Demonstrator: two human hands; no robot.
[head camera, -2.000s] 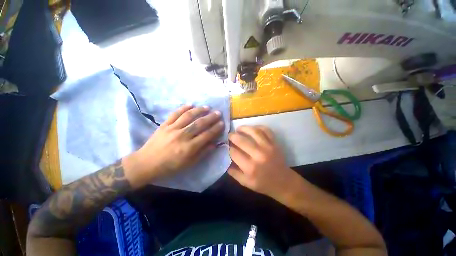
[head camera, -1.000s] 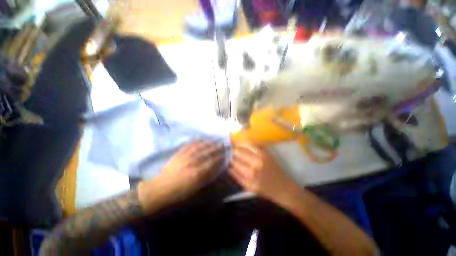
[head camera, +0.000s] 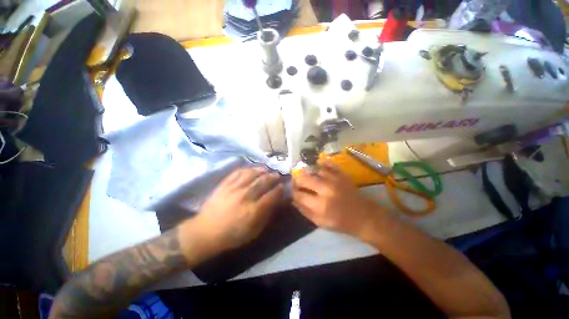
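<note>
A garment panel, pale blue-grey side up (head camera: 146, 165), lies left of the needle of the white sewing machine (head camera: 374, 93). A dark part of cloth (head camera: 246, 249) shows below it, under my hands. My left hand (head camera: 246, 196) lies flat on the cloth with its fingertips just below the presser foot. My right hand (head camera: 327, 196) is at the cloth's right edge beside the needle, fingers bent and pressing on it. The contact under the fingertips is hidden. The needle tip is too small to tell.
Scissors (head camera: 412, 187) lie right of the needle, partly on the orange bed cover (head camera: 368, 168). A rounded dark piece (head camera: 165, 71) lies upper left. Large dark panels (head camera: 37, 212) hang at the left. Dark strips (head camera: 508, 187) are at the right. A red thread cone (head camera: 392, 26) and stacked pieces (head camera: 259, 19) are behind.
The view has tipped, showing more behind the machine. The pale panel has shifted and folded, and dark cloth now shows below my hands. My right hand has moved up beside the presser foot.
</note>
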